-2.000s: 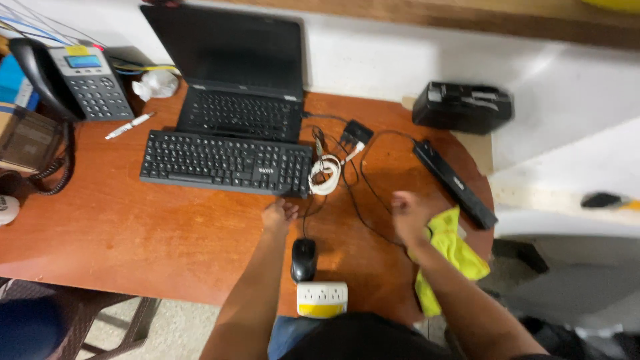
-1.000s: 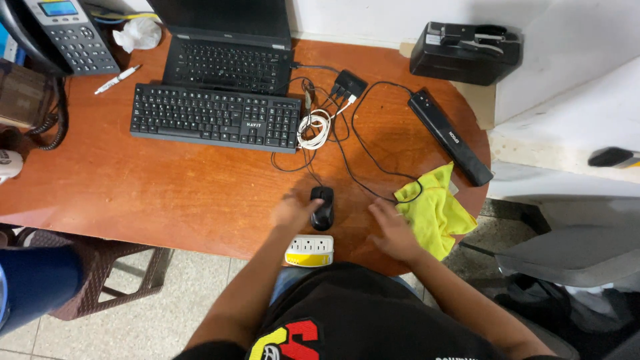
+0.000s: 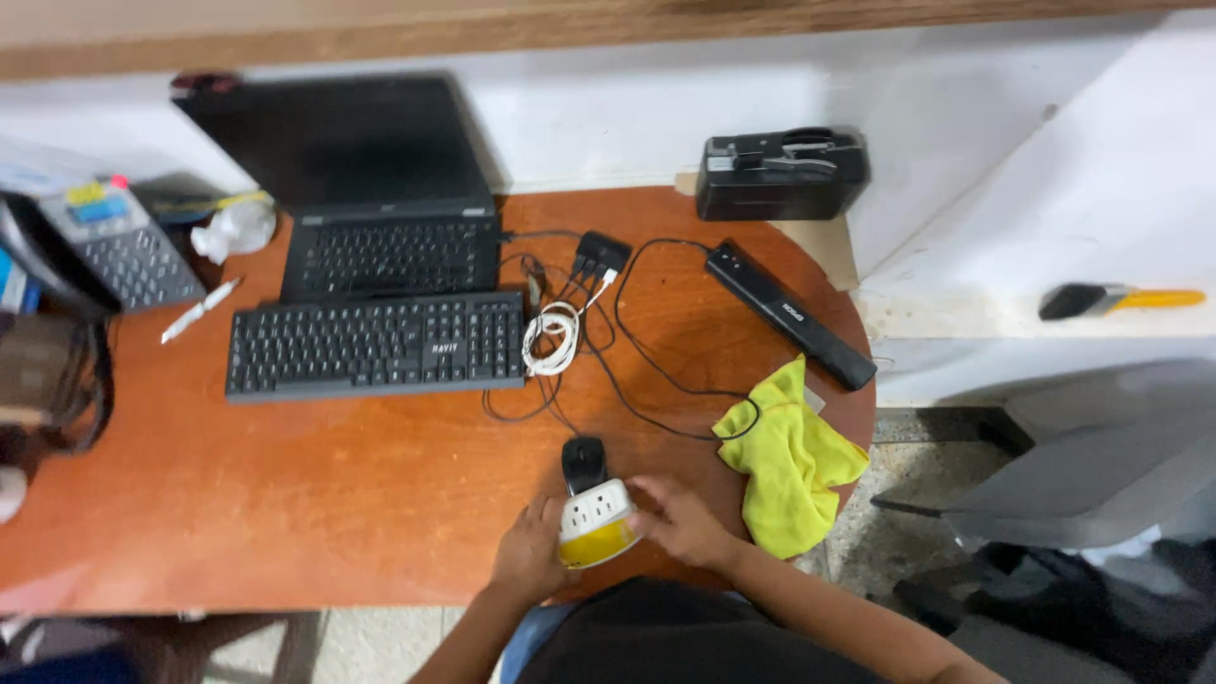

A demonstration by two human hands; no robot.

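A white and yellow multi-outlet adapter point(image 3: 597, 522) is between my two hands near the desk's front edge, its sockets facing up. My left hand point(image 3: 534, 549) grips its left side. At its right side is my right hand point(image 3: 679, 522), fingers spread and the fingertips at the casing; whether they press on it is unclear. Just behind the adapter lies a black computer mouse point(image 3: 583, 463), partly hidden by it. A yellow-green cloth point(image 3: 793, 461) lies crumpled to the right of my right hand, with a loop of black cable over it.
Behind are a black keyboard point(image 3: 375, 347), an open laptop point(image 3: 394, 256), a coiled white cable point(image 3: 551, 340) and a black USB hub point(image 3: 602, 255). An Epson portable scanner point(image 3: 790, 315) and a black case point(image 3: 784, 176) are at the right. A desk phone point(image 3: 123, 242) and pen point(image 3: 199, 311) are left.
Both hands have come to the adapter, which stood in front of the mouse with no hand on it one second ago. My left hand has left the mouse and taken hold of the adapter.
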